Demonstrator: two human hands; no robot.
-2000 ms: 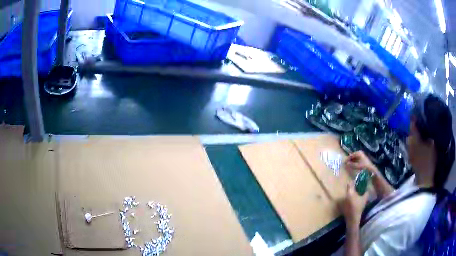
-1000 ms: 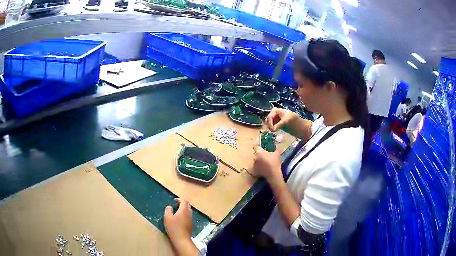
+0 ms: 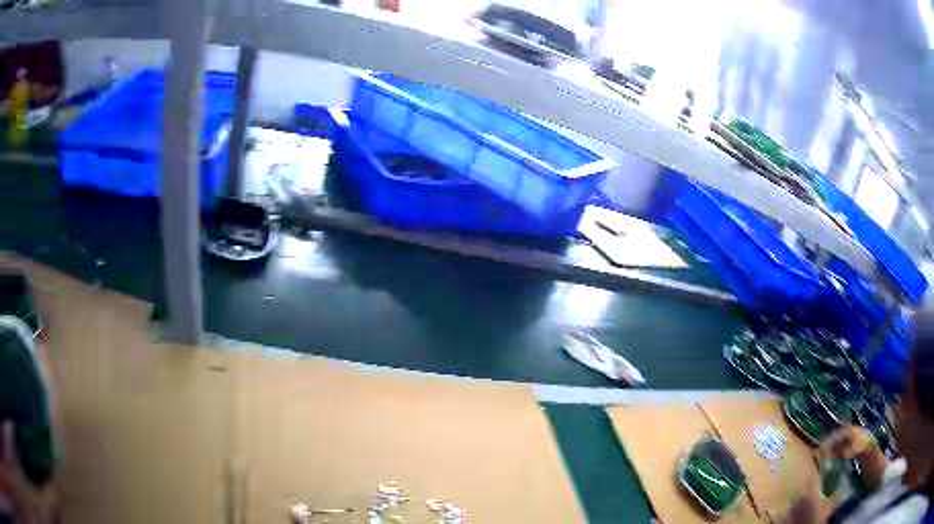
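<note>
A green housing (image 3: 25, 394) with a pale rim stands out large and blurred at the far left edge, cut off by the picture. My left hand (image 3: 23, 486) is at its lower end, mostly cut off, with its fingers against the housing and seeming to hold it. My right hand is not in view. On the cardboard mat (image 3: 399, 425), small white-silver fittings (image 3: 389, 501) lie at the bottom edge, partly cut off. The pale applicator stick (image 3: 330, 510) with a white lump at its end lies left of them.
Another green housing (image 3: 712, 476) lies on the right-hand cardboard, near a person's hands (image 3: 855, 455) and a heap of housings (image 3: 809, 374). A grey post (image 3: 184, 174) rises at left. Blue crates (image 3: 461, 164) stand across the green bench, below a shelf. A pale elongated item (image 3: 602, 358) lies beyond the mat.
The view has swung left. The hand reaching near the right-hand cardboard has left the picture. A housing and my left hand now show at the left edge.
</note>
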